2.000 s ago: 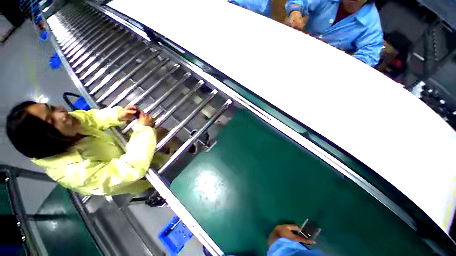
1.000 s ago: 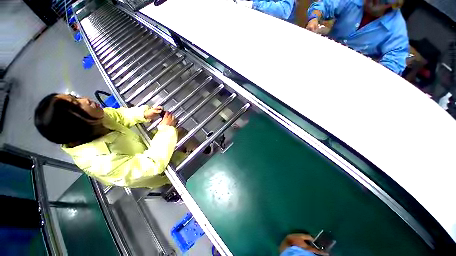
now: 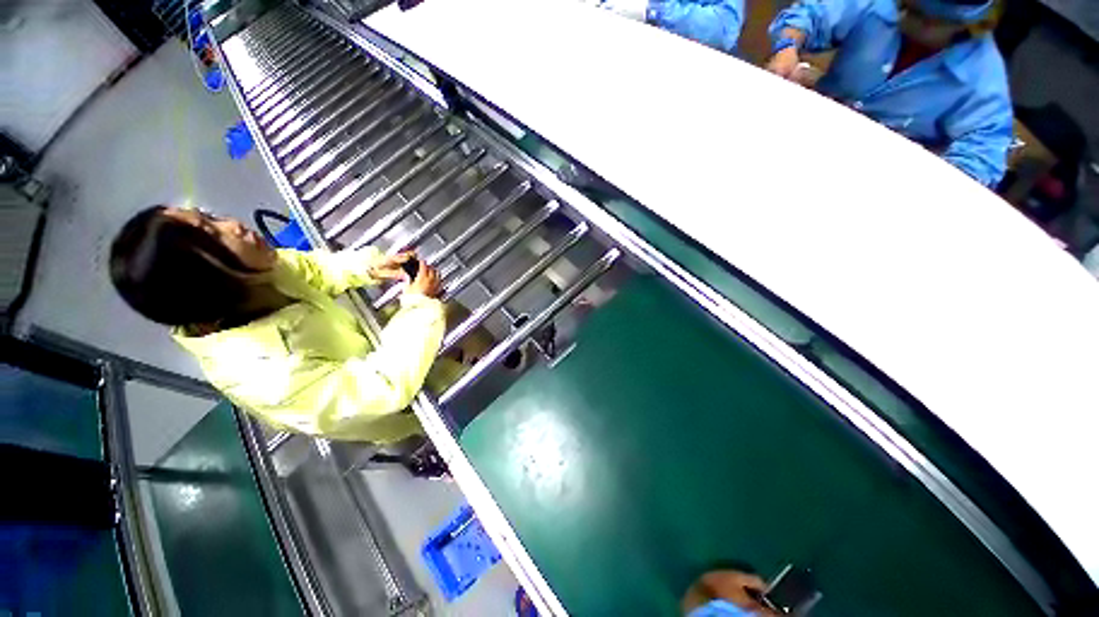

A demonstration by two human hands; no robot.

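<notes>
My left hand (image 3: 723, 588) is at the bottom edge, right of centre, over the green belt (image 3: 675, 422). It is partly cut off, with a light blue sleeve. It grips a small dark flat part (image 3: 791, 588) that has a thin bright edge and sticks out to the right of the fingers. The part is blurred and I cannot tell what it is. It seems held above the belt. I take this as my left hand from how its fingers curl. My right hand is out of the picture.
A yellow-coated worker (image 3: 313, 350) stands at the roller conveyor (image 3: 494, 235), holding a small dark item. A long white surface (image 3: 747, 157) runs beyond the belt, with blue-coated workers (image 3: 940, 103) behind. A blue basket (image 3: 458, 552) is below the belt's near rail.
The whole scene has shifted right in view. My left hand has moved lower and right and is more cut off, still gripping the part. The yellow-coated worker's hands remain together over the rollers.
</notes>
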